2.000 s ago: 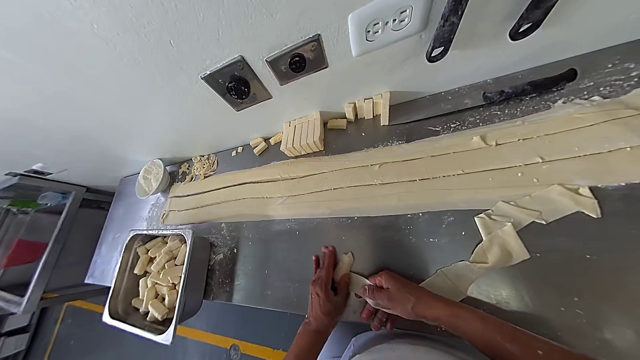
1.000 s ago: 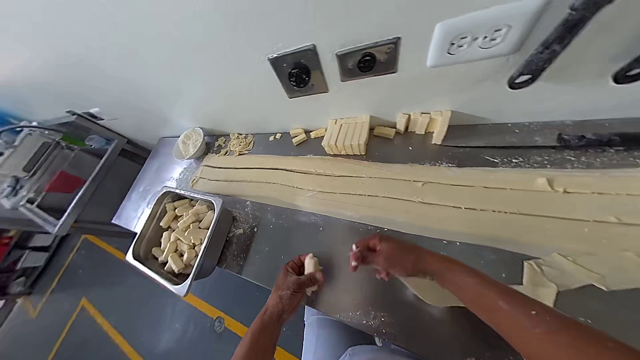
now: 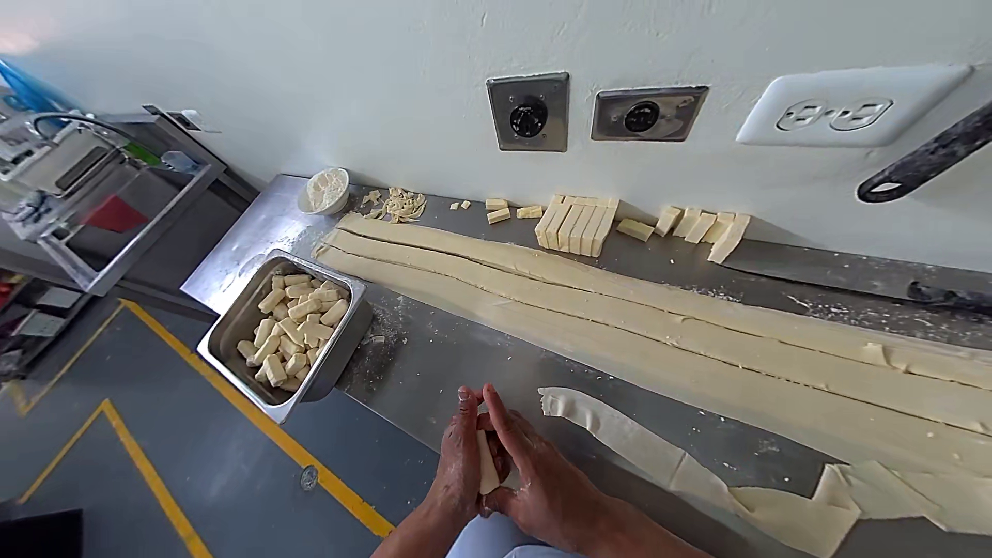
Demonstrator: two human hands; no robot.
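Observation:
A small dough-covered stick [image 3: 488, 463] lies between my left hand [image 3: 459, 457] and my right hand [image 3: 531, 473]; both close around it near the front edge of the steel table. Right of my hands, a loose dough strip [image 3: 620, 428] runs to the right and folds over itself. Beyond it stretches a long dough sheet [image 3: 558, 302] cut lengthwise into strips. At the left, a steel pan [image 3: 358, 298] holds many similar wrapped pieces [image 3: 298, 325]. Cheese-like slices [image 3: 577, 225] stand in a block by the wall.
Small sticks [image 3: 497, 215], dough scraps [image 3: 403, 205] and a bowl of flour [image 3: 325, 191] line the back. A large knife [image 3: 837, 273] lies at the back right. Outlets sit on the wall. A metal cart [image 3: 132, 232] stands left, beyond the table end.
My hands were apart a second ago, with the small piece in my left hand; now they are together around it. The view has shifted.

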